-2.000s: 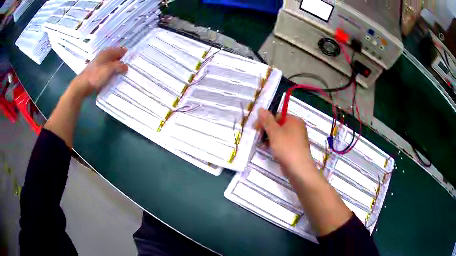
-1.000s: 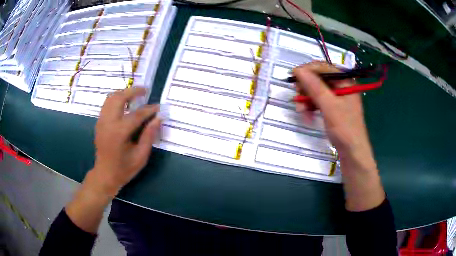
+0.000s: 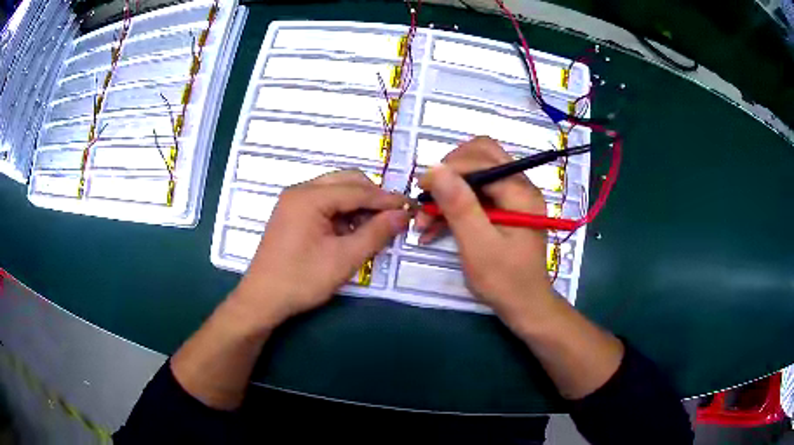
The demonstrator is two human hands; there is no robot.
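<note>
My right hand holds a black test probe and a red test probe together, tips pointing left. My left hand pinches a tiny lead connector between thumb and finger, right at the probe tips. Whether the tips touch it is too small to tell. Both hands are over the white battery tray, which holds long pale pouch cells in two columns. Yellow tape and thin leads mark the wired cell ends. My hands hide some slots in the middle.
Another tray stack with wired cells lies to the left, with more stacked trays at the far left edge. Probe cables with a blue band run over the tray's right column. A red stool part shows at lower right.
My left hand has moved right and now pinches a connector. My right hand has brought the probes left and down to it. Both trays appear shifted left in view.
</note>
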